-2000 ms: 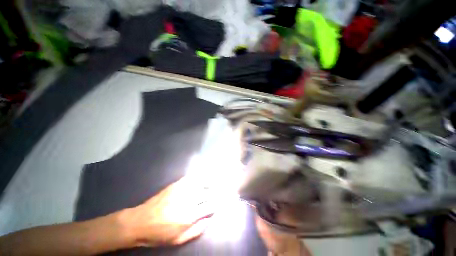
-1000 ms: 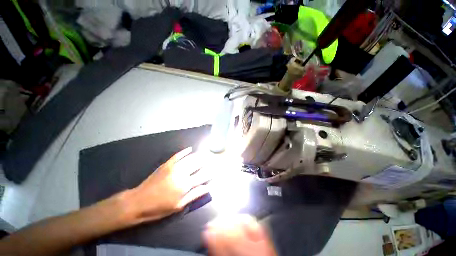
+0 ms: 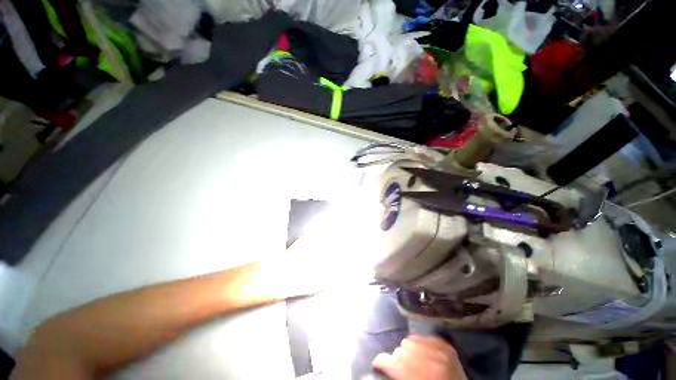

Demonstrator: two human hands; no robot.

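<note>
A dark garment panel (image 3: 485, 345) lies under and in front of the cream sewing machine head (image 3: 419, 234). A narrow dark edge of cloth (image 3: 299, 338) shows left of the glare, with pale cloth or glare beside it. My left hand (image 3: 319, 263) reaches in from the left to the needle area and is washed out by the lamp; its fingers cannot be made out. My right hand (image 3: 421, 360) is at the bottom edge, partly cut off, resting on the dark cloth just before the machine head. Whether it grips the cloth is unclear. The needle area is hidden in the glare.
Snips with a purple patch (image 3: 482, 208) rest on the machine head. A tan thread tube (image 3: 482, 139) stands behind it. A long dark strip (image 3: 96, 163) lies along the left table edge. A dark bundle with a neon green tie (image 3: 363, 104) lies behind the white table (image 3: 185, 185).
The wide dark panel has moved off the left table area towards the machine. My left hand has moved right into the glare. My right hand has shifted right. The view has shifted slightly.
</note>
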